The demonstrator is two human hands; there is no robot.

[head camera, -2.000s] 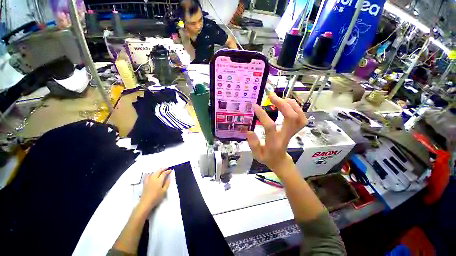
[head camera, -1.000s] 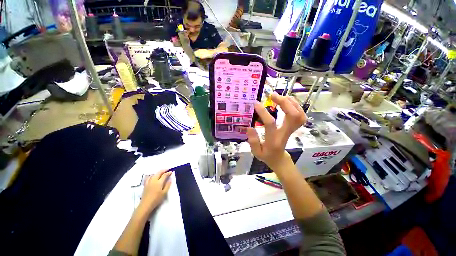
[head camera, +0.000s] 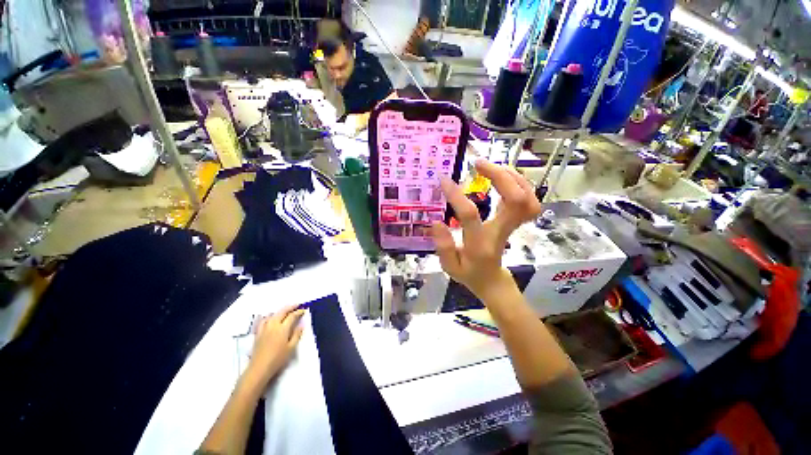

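Note:
The phone stands upright above the head of the sewing machine, its screen lit pink. My right hand is raised at its right edge with fingers spread; a fingertip is at the screen, and I cannot tell if it touches. My left hand lies on the white cut piece, fingertips by the top of the black strip. The black strip lies along the right of the white piece. The needle area is just right of the strip's top end.
A large black fabric pile is at left. A black-and-white bundle lies behind. Red and dark tools and an open brown box are right of the needle. Black thread cones stand behind. A person sits opposite.
The phone and machine sit slightly further left in view. My right hand has shifted slightly left with them, still by the screen. My left hand stays on the cloth. The person opposite has changed head pose.

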